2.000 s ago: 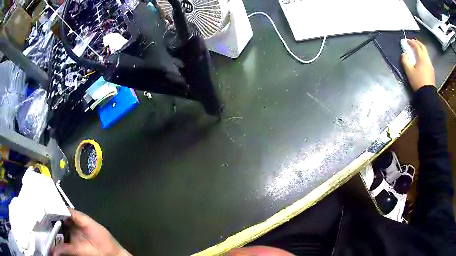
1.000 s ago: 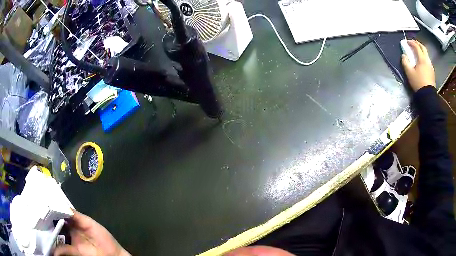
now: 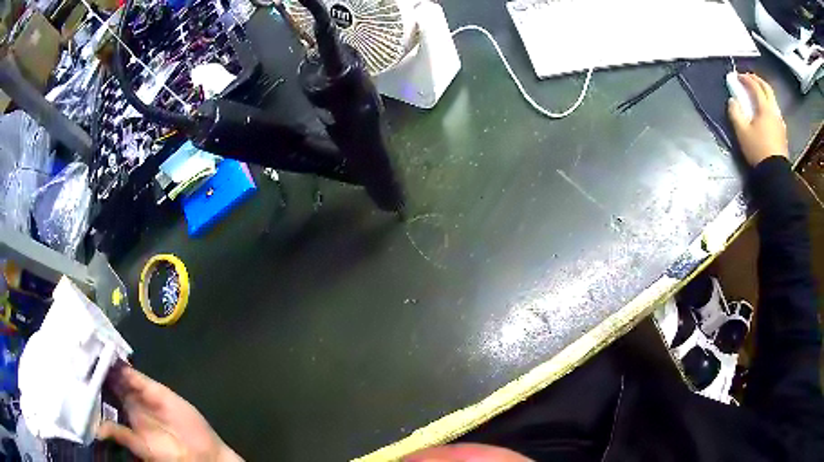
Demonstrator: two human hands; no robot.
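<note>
A white security camera [image 3: 65, 365] is at the lower left, over the bench's left side. My left hand [image 3: 158, 413] holds it from its right side, with fingertips at its edge. Its lens side cannot be made out. A small white computer mouse [image 3: 741, 95] is at the upper right on a dark pad. My right hand [image 3: 761, 122] rests over the mouse, fingers along it, the sleeve running down the right side.
A white keyboard [image 3: 632, 32] is at the top right. A white fan [image 3: 425, 59] and a black stand arm [image 3: 361, 144] stand at the back. A yellow tape roll [image 3: 184, 291] holds tiny screws beside a blue box [image 3: 220, 198]. White-and-black cameras [image 3: 700, 347] lie below the bench edge.
The white camera has turned in my left hand, and the white rod that showed at its lower side is no longer seen. My right hand stays on the mouse.
</note>
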